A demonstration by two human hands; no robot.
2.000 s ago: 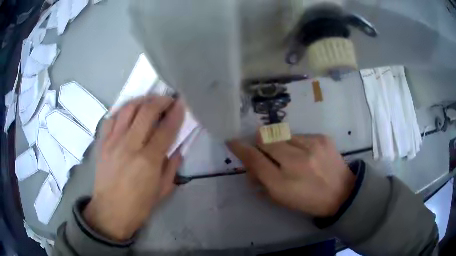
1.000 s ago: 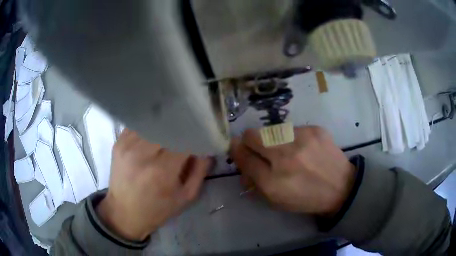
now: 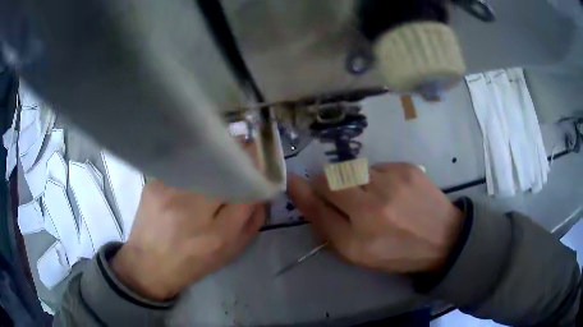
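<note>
The cream sewing machine head (image 3: pixel 160 108) covers the upper middle and hides the needle area. My left hand (image 3: pixel 192 236) lies at its lower left; its fingertips are partly hidden behind the head, so any piece under them cannot be seen. My right hand (image 3: pixel 383 217) is right of the head, fingers curled, behind the small ribbed tension knob (image 3: pixel 347 174). A slim silver metal tool (image 3: pixel 300 258) sticks out from under my right hand toward the lower left. White pointed tab pieces (image 3: pixel 93 201) lie spread at the left.
A bundle of long white strips (image 3: pixel 508 134) lies at the right. A larger ribbed knob (image 3: pixel 420 56) hangs at the top, right of centre. A small brown tape piece (image 3: pixel 408 107) is on the grey machine table (image 3: pixel 256 294). A dark gap runs across the table.
The view has shifted, and the machine head covers more of the left. My left hand has moved right toward the needle area. The silver tool now shows more fully below my right hand.
</note>
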